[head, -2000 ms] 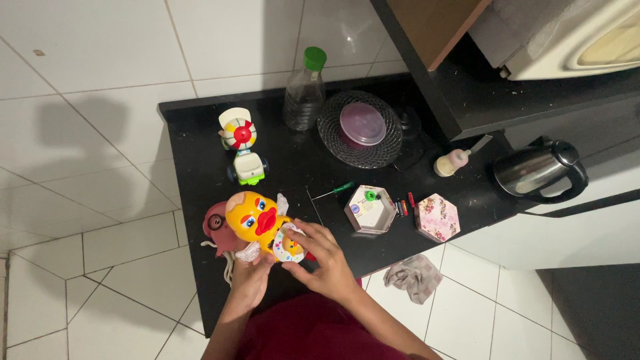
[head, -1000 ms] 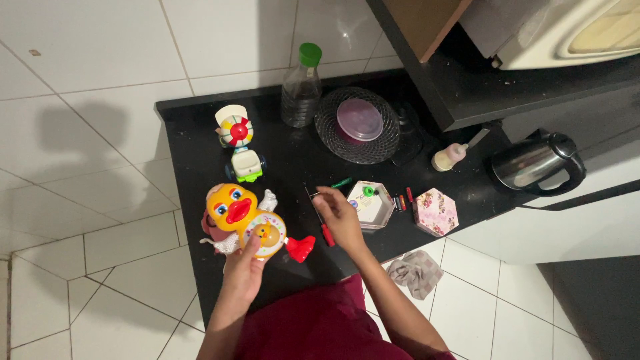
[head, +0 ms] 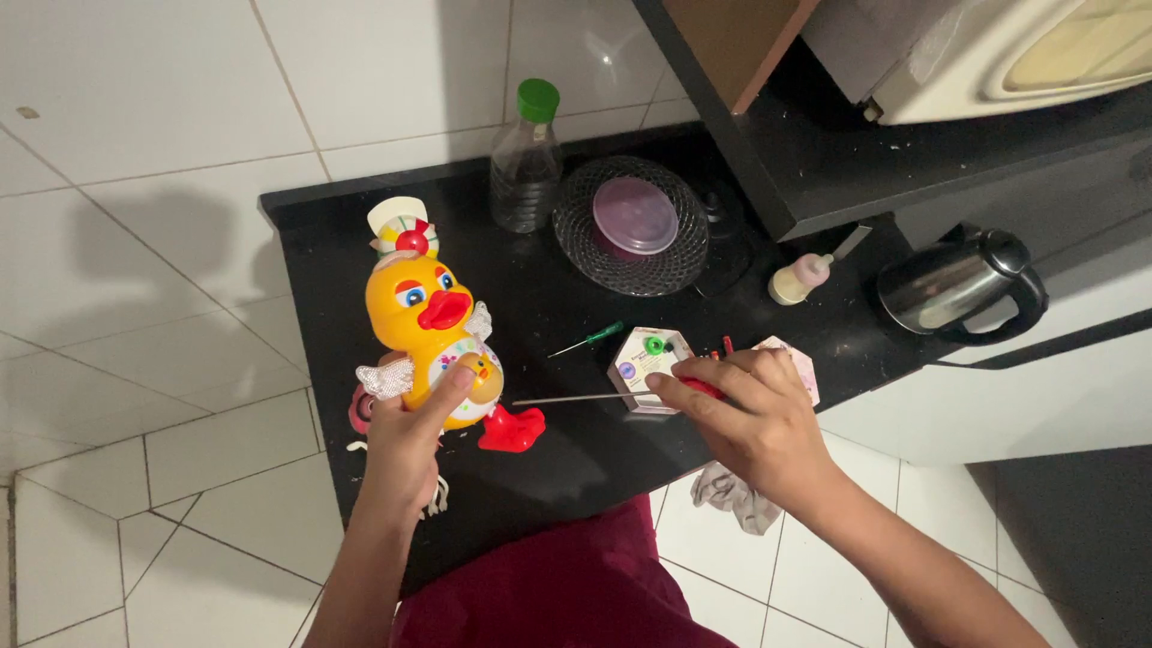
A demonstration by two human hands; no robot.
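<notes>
My left hand [head: 409, 432] grips a yellow plastic toy duck [head: 418, 306] by its belly, the thumb across its front; the duck has a red beak, silvery wings and red feet. My right hand [head: 742, 405] holds a long-shafted screwdriver [head: 576, 398] by its red handle, the shaft pointing left at the duck's feet. Behind that shaft lies a small green-handled screwdriver [head: 589, 338] on the black counter. Partly under my right fingers stands an open hexagonal box [head: 633, 360] with a green ring-shaped piece [head: 654, 345] inside. The box's floral lid [head: 799, 364] is half hidden by my right hand.
Behind are a green-capped bottle [head: 526, 171], a glass plate [head: 576, 247] with a lidded pink bowl [head: 635, 216], a small baby bottle [head: 799, 279] and a steel kettle [head: 945, 283]. A black shelf [head: 810, 198] overhangs the right side. A grey cloth [head: 733, 495] lies below the counter edge.
My right hand has moved right, from beside the duck to the hexagonal box, and now holds the red-handled screwdriver. My left hand has lifted or shifted the duck, which now covers part of the toy behind it.
</notes>
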